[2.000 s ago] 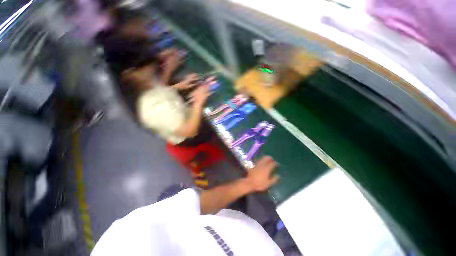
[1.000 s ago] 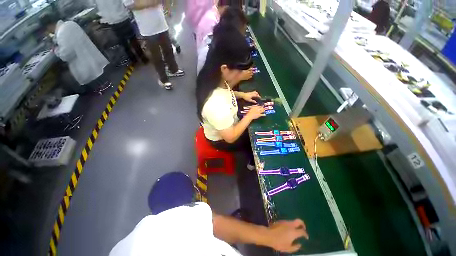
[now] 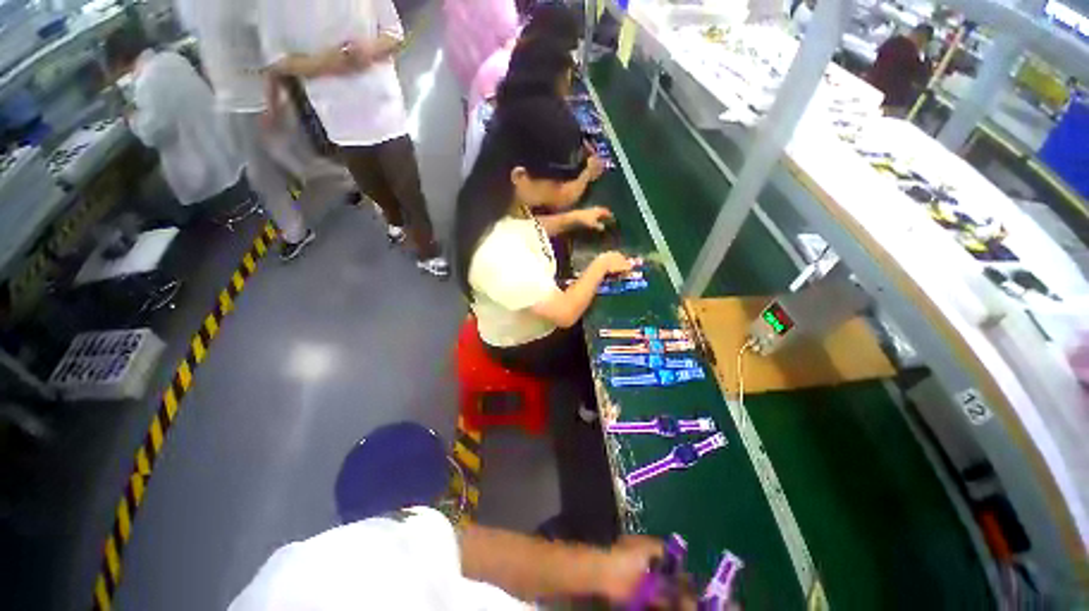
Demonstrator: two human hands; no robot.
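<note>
My left hand (image 3: 639, 566) reaches in at the bottom from a white sleeve, low over the near end of the bench, and is blurred. Its fingers are closed on purple-strapped watches (image 3: 671, 556); a white-edged purple strap (image 3: 721, 581) sticks out to the right. Two purple watches lie beyond the hand, one straight (image 3: 660, 425) and one slanted (image 3: 678, 458). Past them lie several blue-strapped watches (image 3: 656, 376) and pink-orange ones (image 3: 645, 335). My right hand is not in view.
A seated worker (image 3: 517, 270) on a red stool (image 3: 502, 388) handles watches farther along the green bench (image 3: 764, 555). A meter (image 3: 776, 319) stands on a brown board (image 3: 824, 356) at right. A white shelf runs above. A round blue stool (image 3: 394, 469) is beside me.
My left hand was empty over the bench and now has purple watches at its fingers, lower in the picture. People standing in the aisle have come nearer.
</note>
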